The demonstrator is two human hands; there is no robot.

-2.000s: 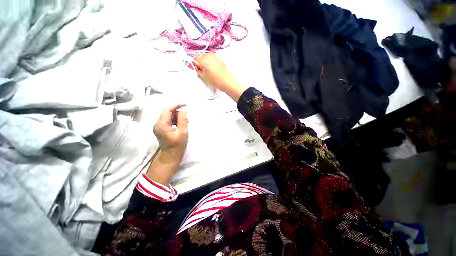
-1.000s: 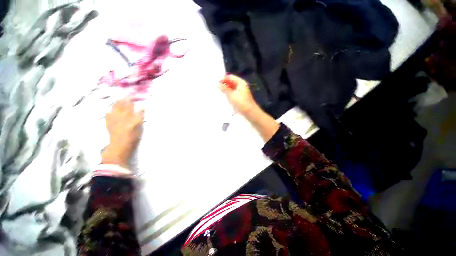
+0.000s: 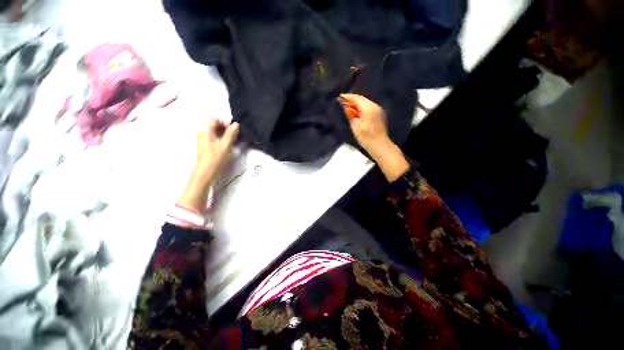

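Note:
The dark garment [image 3: 274,82] lies on the white table in front of me, with small yellowish thread ends on it. My right hand [image 3: 369,123] is over its right part and is closed on the orange-handled thread snips [image 3: 350,108]; the tip is hard to make out. My left hand [image 3: 217,147] is at the garment's lower left edge, thumb and fingertips together at the cloth. They appear to pinch it, but the contact is small.
The crumpled pink apron [image 3: 116,89] lies on the white table [image 3: 253,225] at upper left. Pale grey garments [image 3: 41,239] spread along the left. Dark cloth [image 3: 486,150] hangs beyond the table edge at right. A blue bin [image 3: 588,232] is at far right.
My view has turned right, towards the dark garment. My left hand has left the apron side and come to the garment's edge. My right hand, still with the snips, has moved over the dark cloth.

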